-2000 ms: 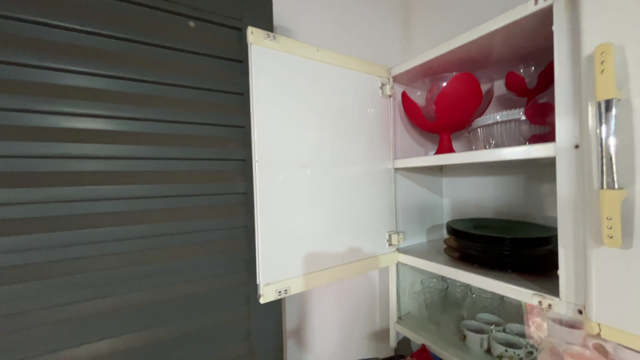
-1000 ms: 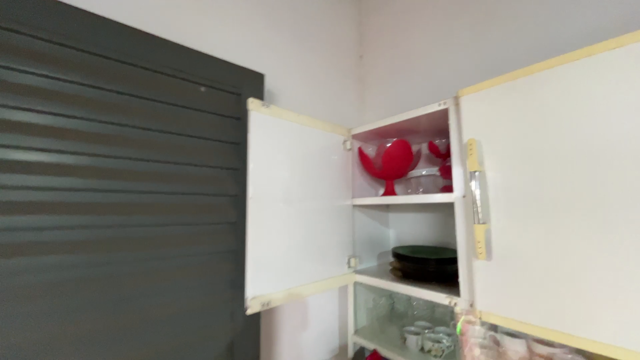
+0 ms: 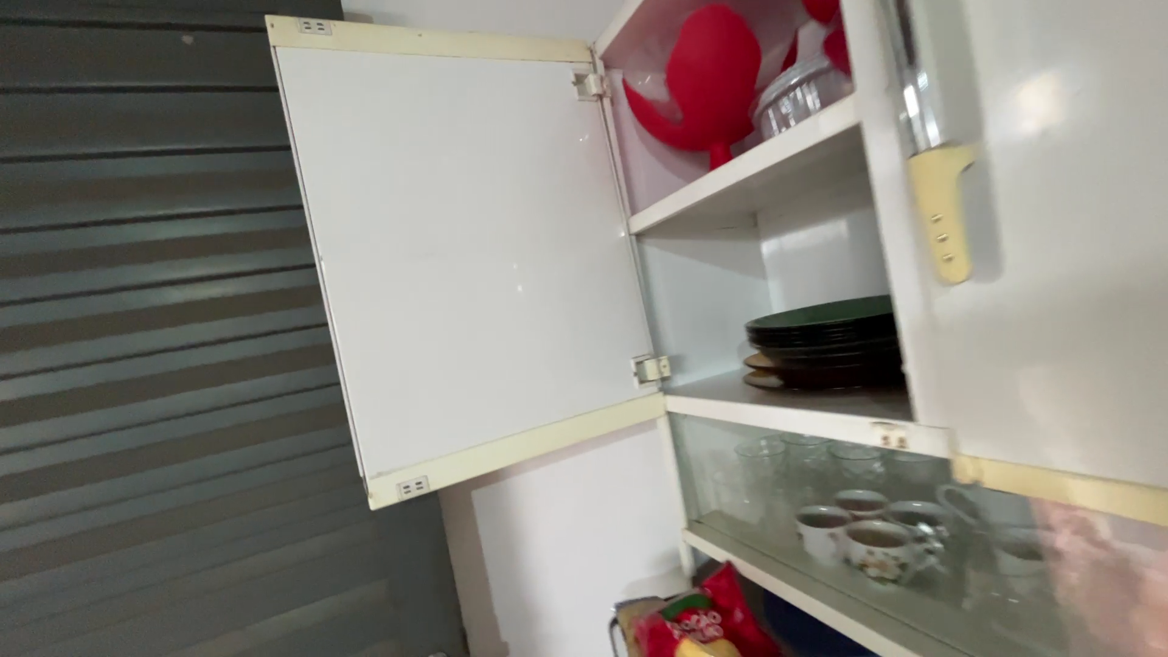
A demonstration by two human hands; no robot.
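Neither of my hands shows in the head view. A white wall cabinet stands with its left door (image 3: 474, 246) swung wide on two hinges. On the upper shelf (image 3: 757, 164) are a red footed bowl (image 3: 716, 78) and a clear ribbed bowl (image 3: 798, 96), with other red pieces partly hidden at the right. A stack of dark plates (image 3: 821, 338) lies on the shelf below. Behind glass, lower down, are several drinking glasses (image 3: 762, 470) and several cups, one with a floral pattern (image 3: 878, 550).
A closed cabinet door (image 3: 1058, 228) with a cream and metal handle (image 3: 942, 214) is at the right. Dark grey slatted panelling (image 3: 155, 301) fills the left side. Beneath the cabinet, a red packet (image 3: 698, 625) bearing writing sits near the bottom edge.
The view has shifted closer and tilted, and the red packet below the cabinet shows more fully. The open door and the dishes appear unmoved.
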